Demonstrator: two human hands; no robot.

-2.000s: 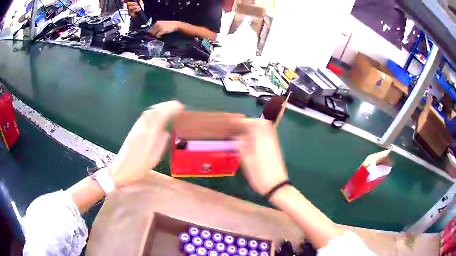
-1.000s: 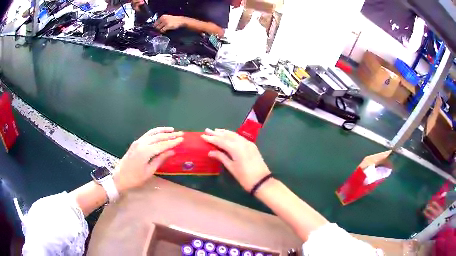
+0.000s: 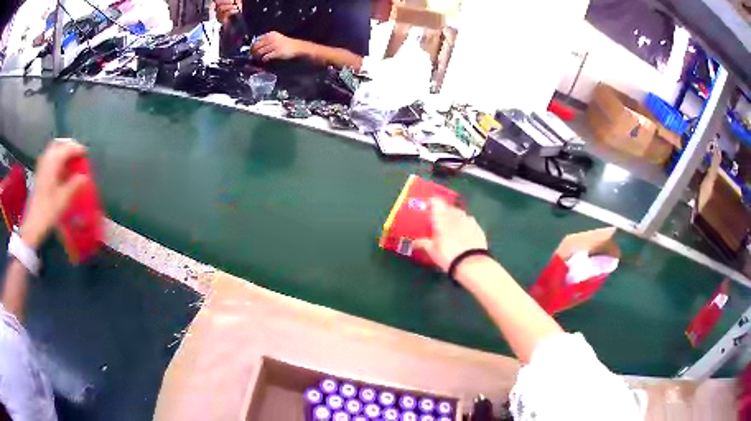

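Observation:
My left hand (image 3: 51, 193) is at the far left and grips a closed red retail box (image 3: 82, 215), slightly blurred. My right hand (image 3: 453, 237) holds another red retail box (image 3: 409, 215) on the green belt at centre; its yellow edge faces left and a small barcode label shows. An open red box (image 3: 568, 275) with a brown flap up and a white bundle inside stands to the right of my right hand. Purple cells (image 3: 370, 401) stand in rows in the brown cell tray (image 3: 257, 393) at the bottom edge.
Green belt (image 3: 247, 181) crosses the view. Another red box (image 3: 706, 316) lies at the far right, one more (image 3: 12, 196) at the far left. Black cables (image 3: 482, 407) lie beside the tray. Across the belt, a person's hand (image 3: 276, 47) is among devices and circuit boards.
My left hand has carried the closed box from the centre to the far left. My right hand has moved right and taken hold of a second box. A further red box shows at the far right.

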